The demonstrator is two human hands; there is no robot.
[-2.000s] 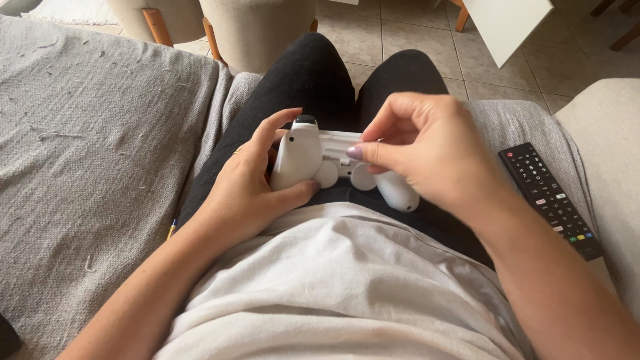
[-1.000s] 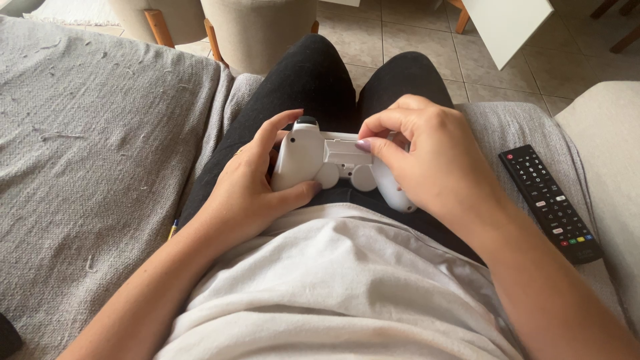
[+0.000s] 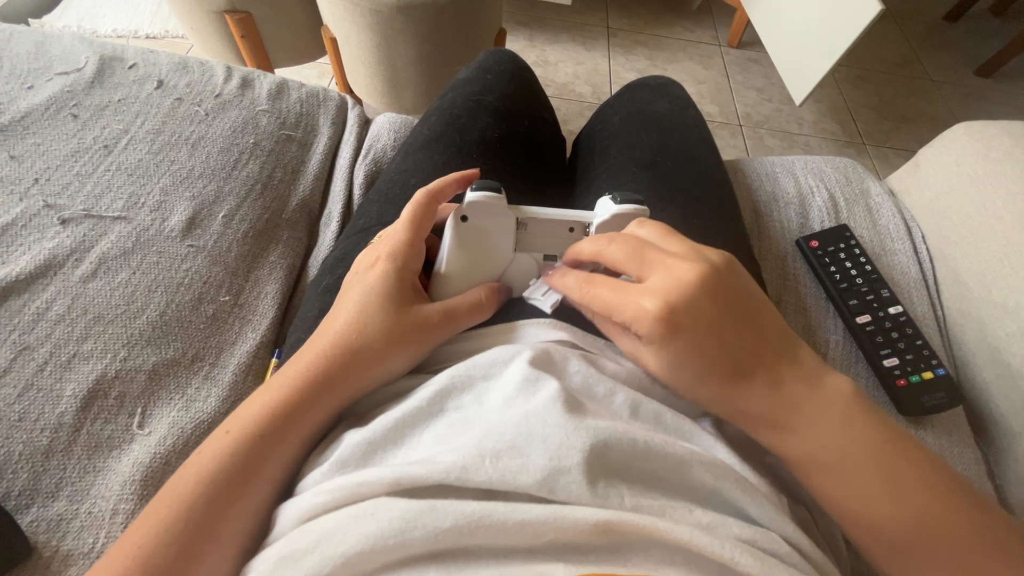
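Observation:
A white game controller (image 3: 478, 248) lies back side up over my lap, its battery compartment (image 3: 550, 233) uncovered, with no battery seen inside. My left hand (image 3: 404, 276) holds the controller's left grip, thumb on the near side and index finger by the black trigger. Between the thumb and fingers of my right hand (image 3: 672, 300) is a small white plastic battery cover (image 3: 544, 295), tilted just below the compartment. My right hand hides most of the controller's right grip.
A black remote control (image 3: 880, 320) lies on the grey sofa cover (image 3: 800, 208) at my right. Part of a yellow and blue battery or pen-like object (image 3: 274, 365) shows beside my left forearm. Beige stools (image 3: 416, 48) and a white tabletop (image 3: 808, 40) stand beyond my knees.
The cover was on the controller's back one second ago; it is off now, in my right hand, which has moved toward my body. My left hand keeps its hold.

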